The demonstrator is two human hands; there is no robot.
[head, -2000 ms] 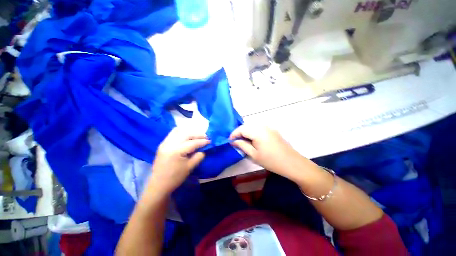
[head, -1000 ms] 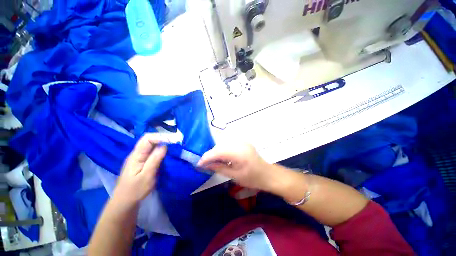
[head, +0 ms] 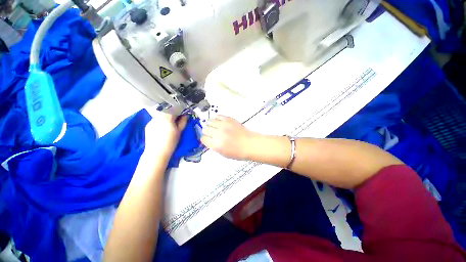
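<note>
The royal-blue garment piece (head: pixel 97 176) lies heaped at the left and runs to the needle area of the cream sewing machine (head: pixel 225 41). My left hand (head: pixel 164 134) holds the blue cloth just left of the presser foot (head: pixel 191 110). My right hand (head: pixel 225 137) has its fingertips at the cloth's right edge, close to the presser foot. The fingertips partly hide the cloth edge and the needle. A pale panel (head: pixel 89 227) shows at the lower left of the heap.
The light-blue lamp (head: pixel 45 107) hangs left of the machine head. Thread snips (head: pixel 295 92) lie on the white table (head: pixel 204 189) by the machine bed. A printed ruler scale (head: pixel 334 105) runs along the table's front. More blue cloth (head: pixel 403 123) lies beyond the table at right.
Both hands have moved with the blue cloth from the table's front edge up to the presser foot. The view has shifted, so the machine head and lamp appear nearer.
</note>
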